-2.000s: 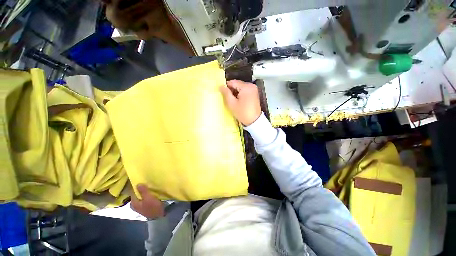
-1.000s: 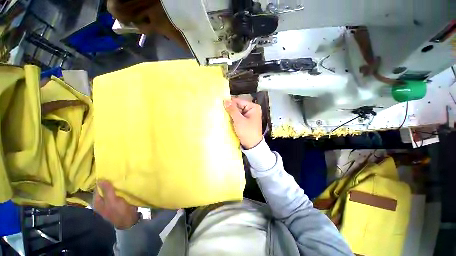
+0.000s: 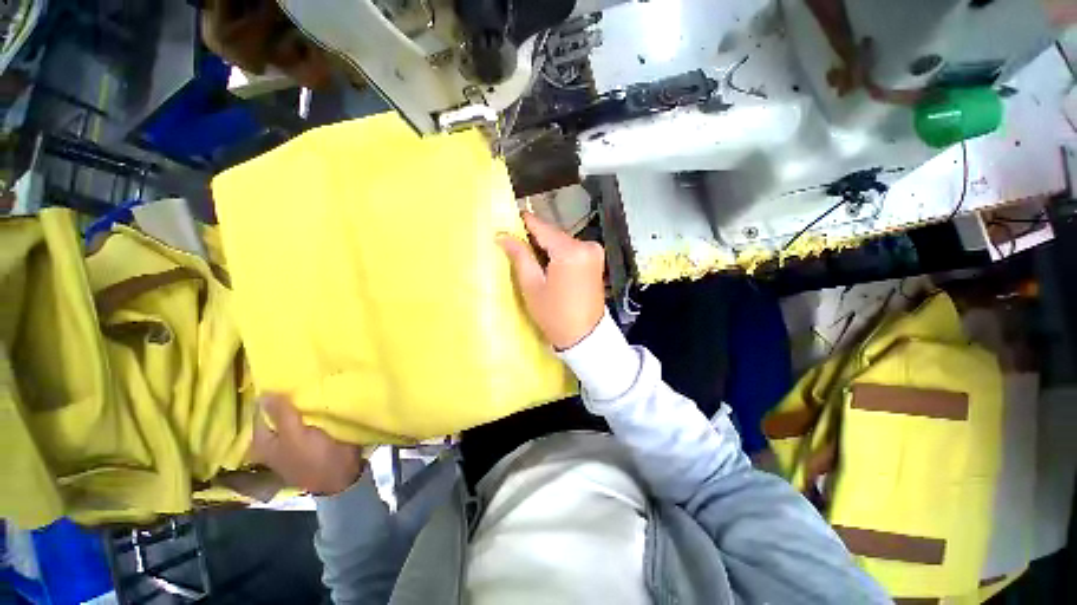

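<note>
A bright yellow bag panel (image 3: 378, 284) lies in front of me, its upper right corner at the needle area below the sewing machine head (image 3: 455, 71). My right hand (image 3: 561, 284) pinches its right edge, a little below the presser foot. My left hand (image 3: 305, 449) holds its lower left edge, thumb on top and the other fingers hidden beneath. The presser foot (image 3: 469, 116) is dark and small; I cannot tell whether it touches the panel.
A crumpled yellow pile (image 3: 148, 366) with brown trim lies at left. Yellow bags with brown bands (image 3: 921, 473) lie lower right. The pale machine arm (image 3: 697, 142), a green knob (image 3: 958, 116) and the table's ragged yellow edge (image 3: 720, 262) are on the right. Brown pieces (image 3: 266, 41) are beyond the head.
The panel has first swung left and down, then tilted back up at its lower right. My left hand has moved left, then slightly back right. My right hand still holds the right edge, lower than at first.
</note>
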